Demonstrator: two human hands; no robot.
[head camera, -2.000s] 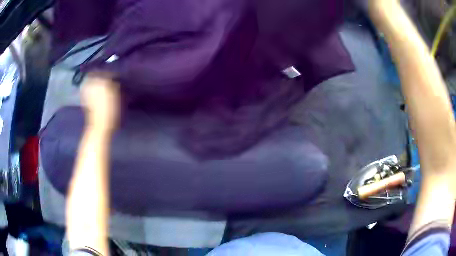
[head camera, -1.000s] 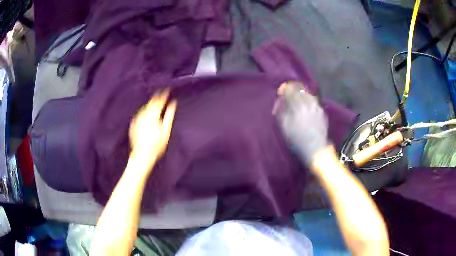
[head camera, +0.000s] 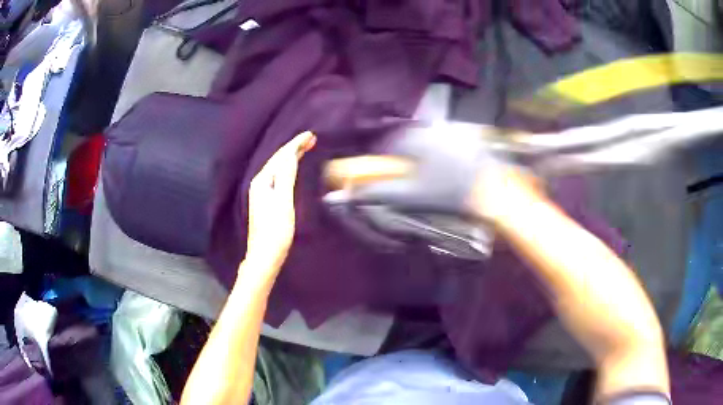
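A dark purple jacket (head camera: 357, 273) lies over a padded pressing form (head camera: 158, 170), whose rounded left end shows bare. My right hand (head camera: 444, 170), in a grey glove, is closed around the handle of a steam iron (head camera: 428, 233) over the middle of the jacket. The iron and glove are blurred, and I cannot tell whether the iron touches the cloth. My bare left hand (head camera: 273, 190) is on the jacket left of the iron, tilted on edge with its fingers together; it shows nothing held.
A pale steam hose (head camera: 618, 138) and a blurred yellow hose (head camera: 634, 79) run right from the iron. The grey table cover (head camera: 151, 273) shows at left and front. A pale green cloth (head camera: 147, 336) hangs below. More purple cloth (head camera: 543, 24) lies at the back.
The jacket has been laid over the form. My right hand has taken the iron from the right edge and brought it over the jacket. The view has shifted.
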